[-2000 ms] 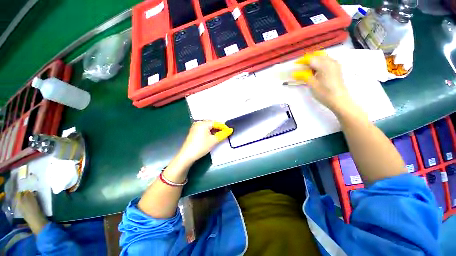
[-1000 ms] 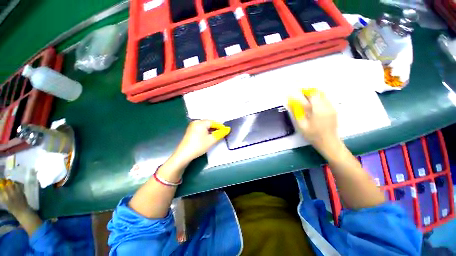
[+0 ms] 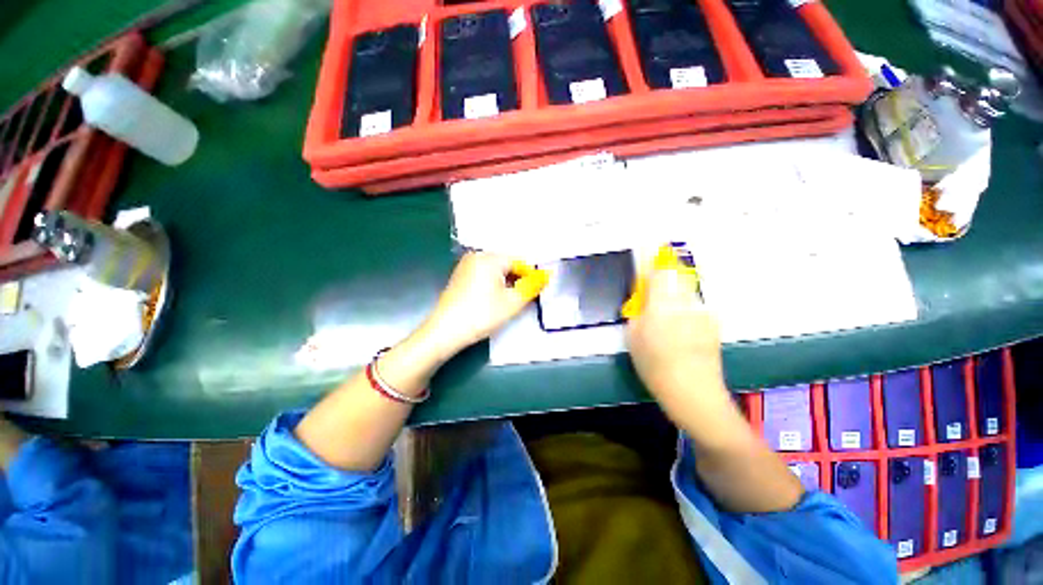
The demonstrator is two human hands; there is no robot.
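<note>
A smartphone (image 3: 586, 290) lies face up on white paper sheets (image 3: 801, 286), its dark glossy screen showing. My left hand (image 3: 486, 299), with yellow finger cots, touches the phone's left end with thumb and fingertip. My right hand (image 3: 669, 320), also with yellow finger cots, is over the phone's right part and covers much of it. Whether a cloth or film is under my right fingers cannot be made out.
Stacked red trays with dark phones (image 3: 586, 91) stand behind the paper. A dish (image 3: 970, 194) with a bottle and orange finger cots is at right. A squeeze bottle (image 3: 135, 114) and another dish (image 3: 160, 299) are at left. A tray of purple phones (image 3: 904, 417) is low right. Another person's blue sleeve (image 3: 69, 491) shows.
My right hand has come down and left from above the paper onto the phone's right part. My left hand stays at its left end. The view has shifted.
</note>
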